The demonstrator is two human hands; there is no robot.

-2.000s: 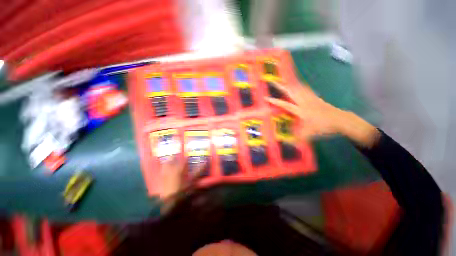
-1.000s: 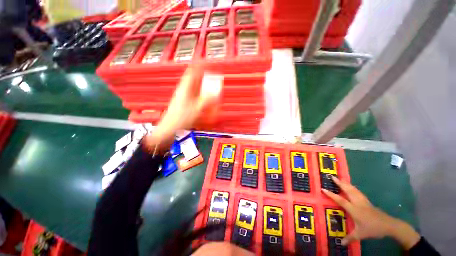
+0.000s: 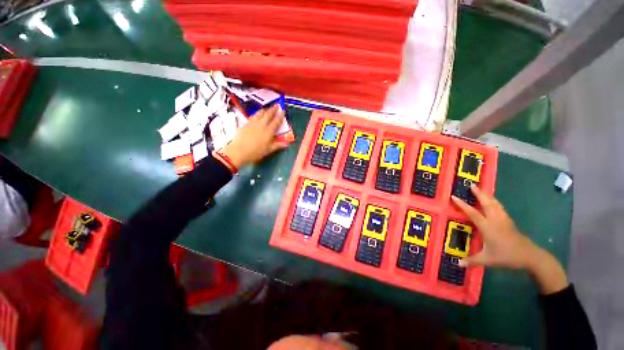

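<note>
A red phone tray [image 3: 377, 265] on the green bench holds two rows of yellow-and-black keypad phones. Upper-row screens are mostly blue, lower-row ones mostly white or dark with small text; the two rightmost phones have dark screens. My right hand [image 3: 498, 236] is open at the tray's right end, fingertips at the keypads of these two phones. My left hand [image 3: 258, 139] lies at the right side of a loose battery heap [image 3: 196, 113], its fingertips at an orange-and-white battery [image 3: 284, 130]; whether it grips it cannot be told.
A tall red tray stack [image 3: 301, 41] stands behind the heap and tray. A thin blue stick [image 3: 311, 104] lies at its base. A grey post [image 3: 527, 82] rises behind right. A small pale piece [image 3: 562, 182] lies at right. A low red tray [image 3: 75, 251] at left holds dark-yellow parts.
My left hand has come down from in front of the tray stack to the battery heap. My right hand stays at the two rightmost phones. The view has shifted, showing the whole phone tray.
</note>
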